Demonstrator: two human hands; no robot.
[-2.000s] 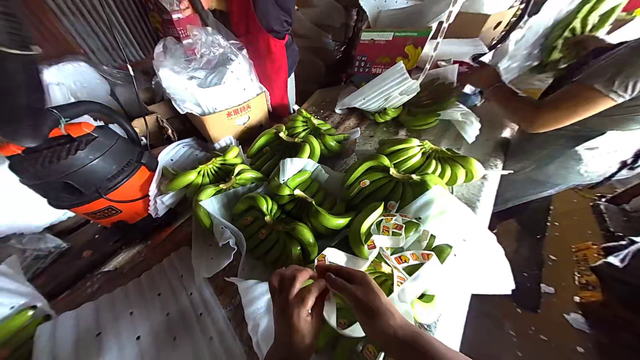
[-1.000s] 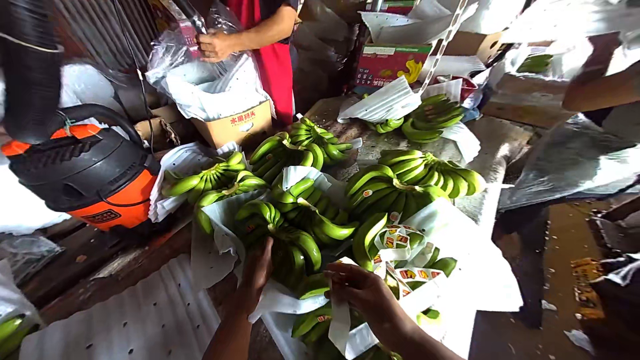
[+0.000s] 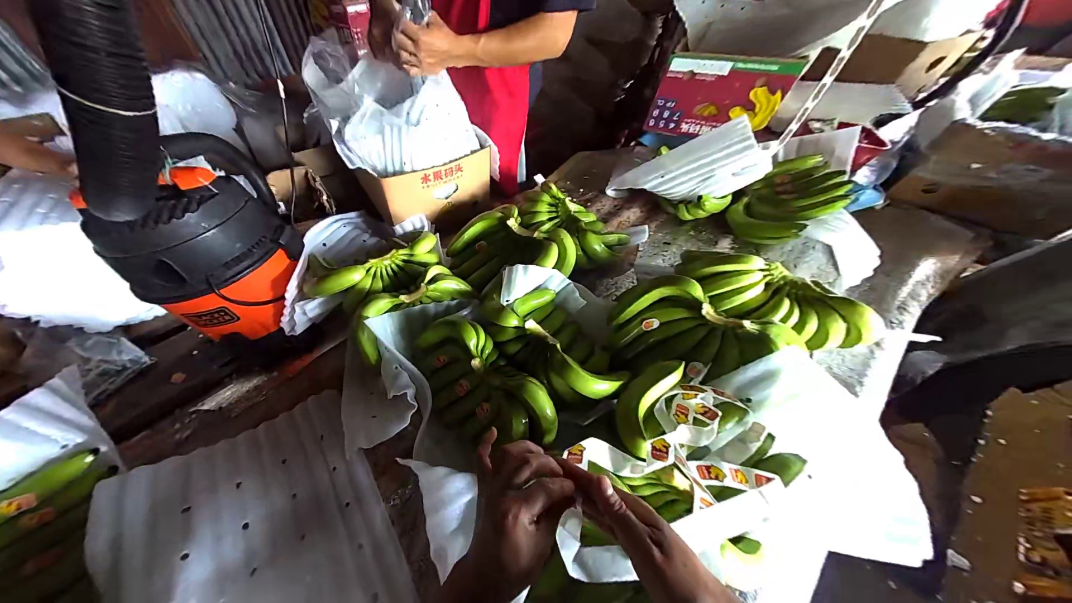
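My left hand (image 3: 517, 502) and my right hand (image 3: 624, 519) meet at the lower middle, fingers close together at the end of a strip of stickers (image 3: 712, 471). The strip loops over green bananas and white sheeting to the right, and its plain white backing hangs below my right hand. Just beyond my left hand lies a hand of green bananas (image 3: 481, 381) with small stickers on it. Another large hand of green bananas (image 3: 703, 322) lies farther back on the right. Whether a loose sticker is on my fingertips cannot be seen.
A black and orange vacuum cleaner (image 3: 201, 251) stands at the left. Behind the bananas, a person's hands (image 3: 427, 43) hold clear plastic over a cardboard box (image 3: 435, 184). A perforated foam sheet (image 3: 243, 511) lies at lower left. A red banana carton (image 3: 720, 92) stands at the back.
My left hand has moved from the banana hand back beside my right hand. The person at the back now has both hands at the plastic. The person at right is no longer seen.
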